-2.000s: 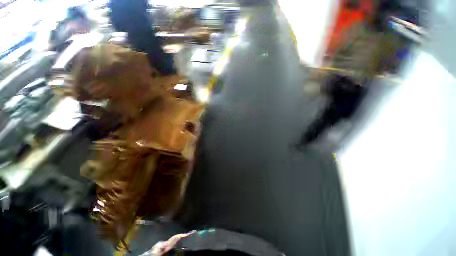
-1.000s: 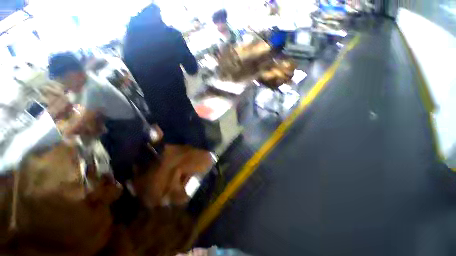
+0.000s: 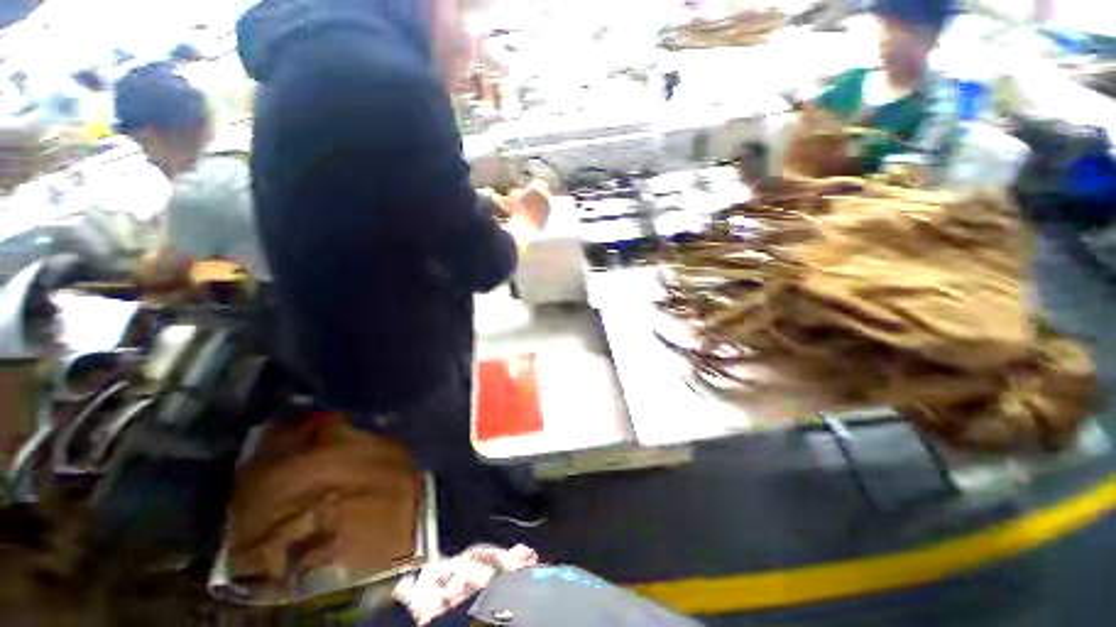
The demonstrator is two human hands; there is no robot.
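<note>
Neither of my hands is in the picture. A pink-white checked sleeve and my grey apron show at the bottom edge. Nearest in front is a pale-rimmed bin holding brown fabric parts. Behind it is a white worktable with a flat red piece on it. A big heap of tan-brown bag parts with long straps lies on the table to the right.
A person in a dark coat stands at the table. Another person in a dark cap sits at left, and one in green at back right. Dark parts are heaped at left. A yellow line crosses the grey floor.
The view has swung left from the aisle to face the tables. The dark-coated person now looks larger, and the brown heap, red piece and person in green show clearly.
</note>
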